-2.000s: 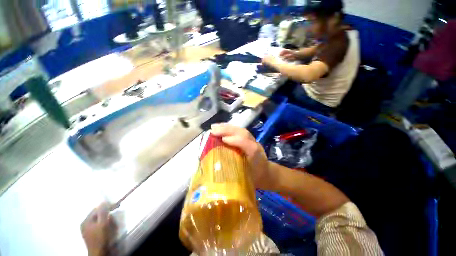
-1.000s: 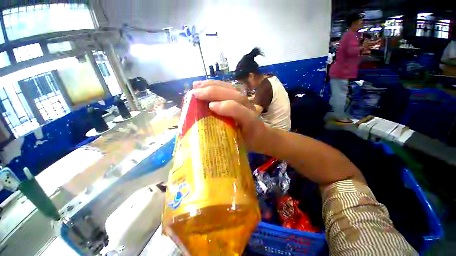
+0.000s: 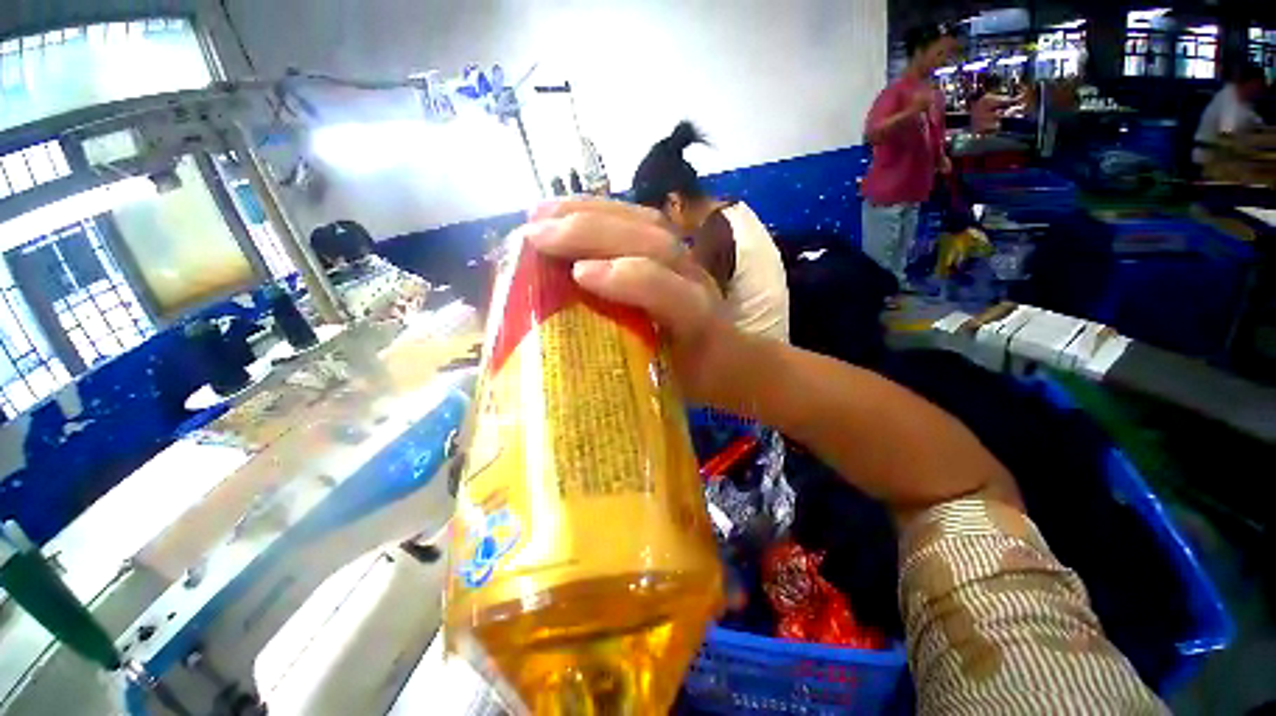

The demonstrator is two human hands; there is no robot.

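Note:
An amber-yellow drink bottle [image 3: 595, 462] with a red and yellow label fills the middle of the view, close to the camera. Its base points down toward me and its far end is raised. My right hand [image 3: 637, 287] is closed around the upper, red part of the bottle; its forearm in a striped sleeve comes from the lower right. The bottle's far end is hidden by the fingers. My left hand is not in view.
A blue crate [image 3: 1147, 518] at right holds dark cloth, a clear plastic bag [image 3: 760, 492] and a red plastic bag [image 3: 812, 602]. The sewing machine [image 3: 336, 623] is at lower left, by a green thread cone [image 3: 53, 604]. People sit and stand beyond.
The view has risen from the machine table to the room. The bottle in my right hand has come up closer to the camera. My left hand has left the picture.

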